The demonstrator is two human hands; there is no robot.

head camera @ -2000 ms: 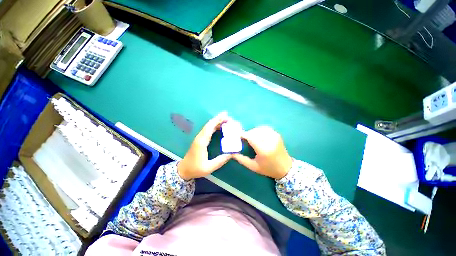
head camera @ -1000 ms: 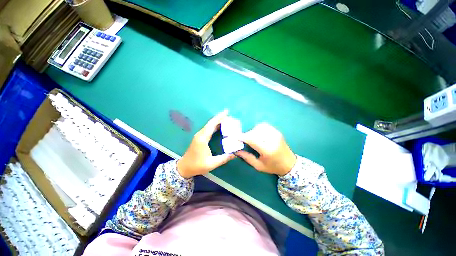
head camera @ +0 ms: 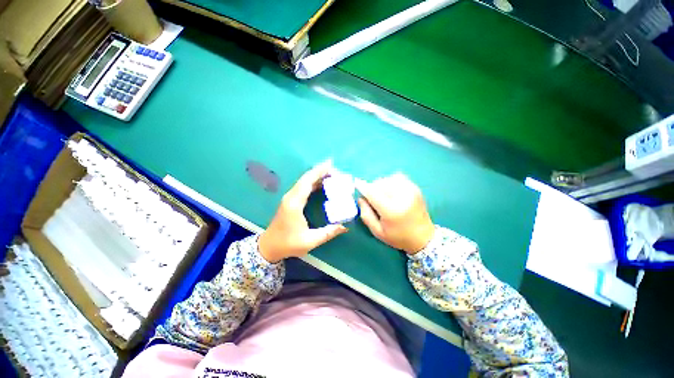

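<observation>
White power adapters point(head camera: 341, 199), small rounded blocks lined up in a short row, are held above the green bench mat point(head camera: 214, 125). The glare hides their edges and exact number. My left hand point(head camera: 295, 221) is bare and grips the row from the left, with fingers at its far end and thumb by its near end. My right hand point(head camera: 397, 212) is bare and touches the row's right side with its fingers curled; its fingertips are washed out by the light.
At left, an open carton point(head camera: 118, 341) of white units sits in a blue crate point(head camera: 33, 144). A calculator point(head camera: 118, 77) and cardboard tube point(head camera: 137, 21) lie beyond. Paper point(head camera: 569, 244) and a blue tray point(head camera: 628, 255) are at right. A white bar point(head camera: 377, 40) crosses the green conveyor point(head camera: 473, 74).
The row of units has turned slightly in my left hand. My right thumb has drawn back from the row's near end, and my right fingers are more curled. The view has shifted slightly.
</observation>
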